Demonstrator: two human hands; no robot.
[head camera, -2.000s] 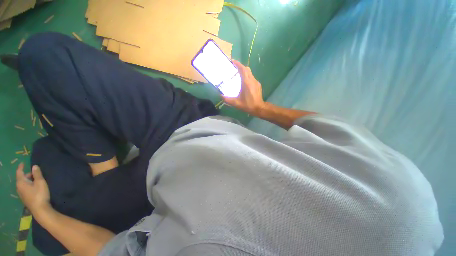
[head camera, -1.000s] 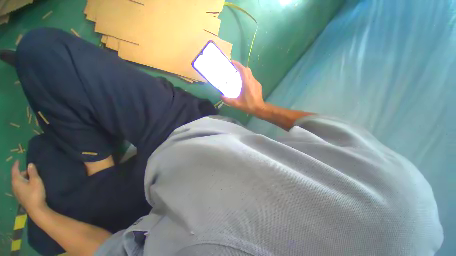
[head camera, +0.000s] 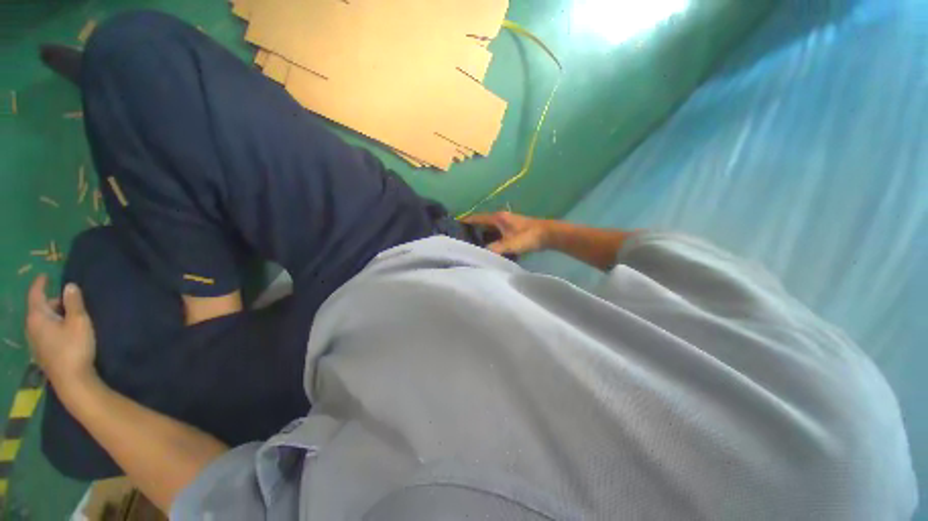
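My left hand (head camera: 63, 336) rests at the bent knee with its fingers apart and holds nothing. My right hand (head camera: 519, 233) is at my hip, at the waist edge of the dark trousers; its fingertips are beside a dark shape that I cannot make out. The phone's bright screen does not show now. A stack of flat tan cardboard blanks (head camera: 387, 71) lies on the floor beyond my thigh, cut off by the top edge. Neither hand touches it.
A thin yellow strap (head camera: 545, 112) curves on the green floor (head camera: 600, 97) beside the stack. Thin tan slivers lie on the floor and trousers. Blue sheeting (head camera: 804, 153) is at the right. Hazard tape (head camera: 14, 422) and a box edge (head camera: 100, 501) show lower left.
My right hand has moved down from beside the blanks to my hip, and the lit phone has gone out of sight. The view has shifted slightly. My left hand stays at the knee.
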